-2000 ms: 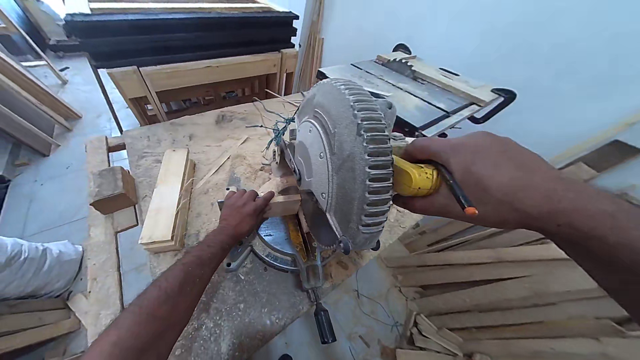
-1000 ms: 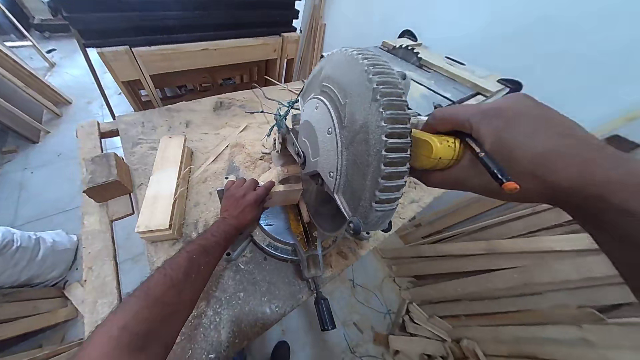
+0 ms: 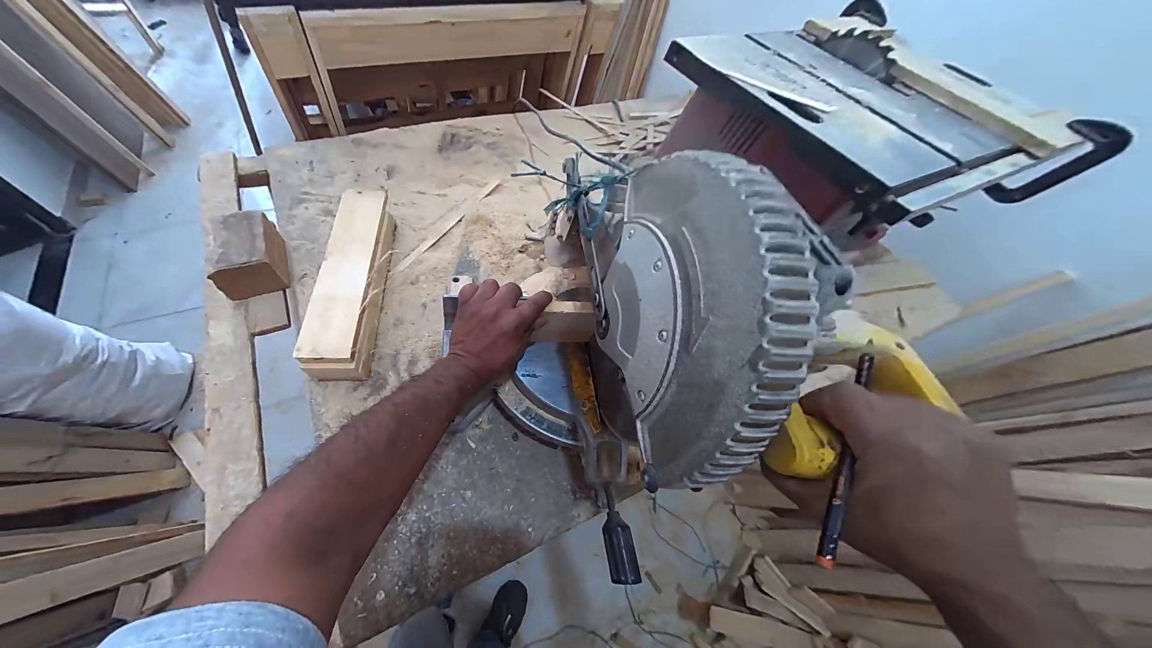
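My left hand (image 3: 495,328) presses a short wood piece (image 3: 565,322) on the bed of a miter saw (image 3: 711,315), left of the blade. The blade (image 3: 614,391) shows below the grey guard, beside the wood and over the yellow slot insert. My right hand (image 3: 909,468) is closed round the saw's yellow handle (image 3: 886,360), with a dark pencil (image 3: 839,504) with an orange end held in the same hand. Whether the blade has entered the wood is hidden by the guard.
Stacked wooden boards (image 3: 346,279) and a wood block (image 3: 247,252) lie at the left of the workbench (image 3: 459,522). A table saw (image 3: 837,108) with an exposed blade stands at the back right. Wood offcuts (image 3: 1071,540) cover the floor at right. Teal string hangs by the saw.
The saw head and my right hand on its handle have come down. My left hand has stayed on the wood piece. The view has shifted.
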